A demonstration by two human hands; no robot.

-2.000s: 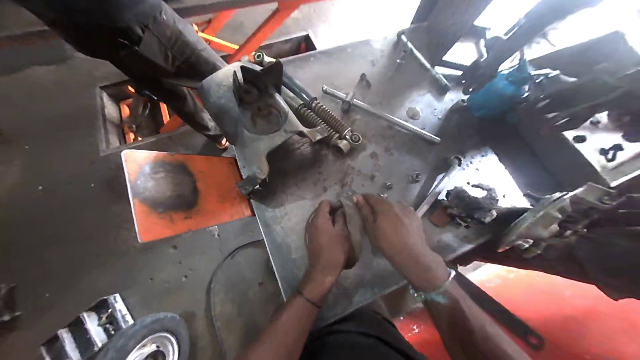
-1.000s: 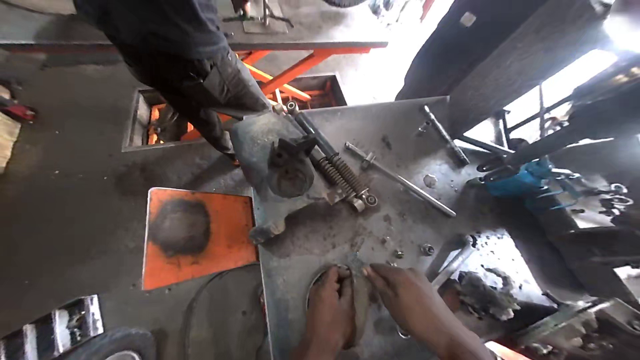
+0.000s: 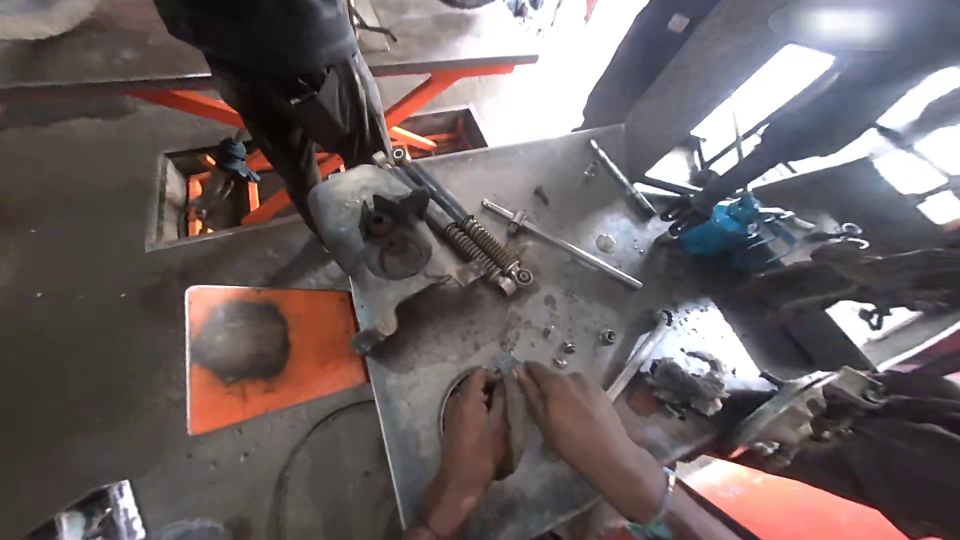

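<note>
At the near part of the metal table (image 3: 420, 450), my left hand (image 3: 472, 427) grips a curved grey-brown part (image 3: 514, 427) that looks like a brake shoe. The fingers of my right hand (image 3: 570, 420) pinch its upper end from the right side. Under and left of my left hand shows the rim of a round metal part (image 3: 444, 401); its inside is mostly hidden. Small nuts (image 3: 569, 347) and a larger nut or socket (image 3: 607, 336) lie just beyond my right hand.
Two spring shock absorbers (image 3: 484, 244) lie beside a scooter engine casing or bracket (image 3: 349, 202). A sliding T-bar (image 3: 574, 249), a long bar (image 3: 622, 178), a wrench (image 3: 637, 356) and a dirty rag (image 3: 686, 382) are farther right. Another person (image 3: 300, 97) stands beyond the table; an orange panel (image 3: 315, 337) is at left.
Both hands stay together on the curved part. The round rim by my left hand shows now, where two seconds ago it was not seen. The view has shifted, showing more beyond the table.
</note>
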